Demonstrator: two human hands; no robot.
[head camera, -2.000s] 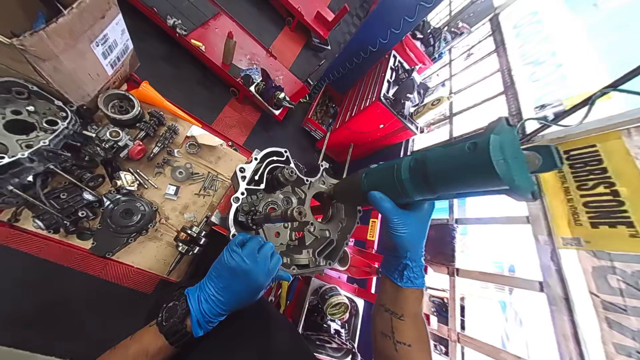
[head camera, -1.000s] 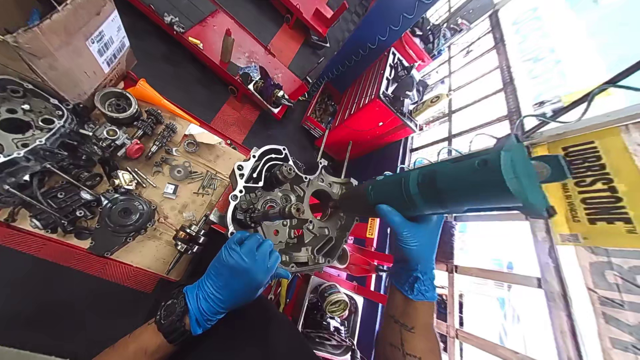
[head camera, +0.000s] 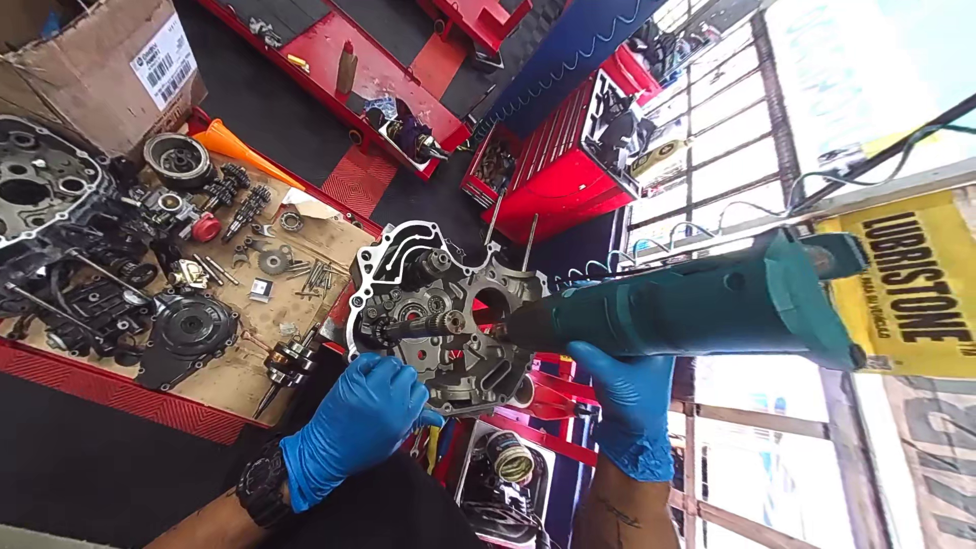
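My left hand (head camera: 374, 419), in a blue glove, grips the lower edge of an open metal engine crankcase half (head camera: 488, 374), its fingers curled over the rim. Gear shafts (head camera: 427, 326) stand in the case beside a large round bore. My right hand (head camera: 633, 404), also gloved in blue, holds a long dark green tubular power tool, possibly a heat gun (head camera: 671, 309), from below. The tool's dark narrow end points at the case next to the bore; the exact contact is hidden.
At left, a cardboard-covered red bench (head camera: 229, 374) bears another engine case (head camera: 46, 183), a black round cover (head camera: 191, 328), a crankshaft (head camera: 290, 362), gears and an orange funnel (head camera: 236, 149). A red tool chest (head camera: 564, 168) stands beyond. A metal tray (head camera: 465, 473) with parts lies below the case.
The rear end of the green tool has moved down and toward the right, with my right hand lower too. My left hand keeps its place on the crankcase.
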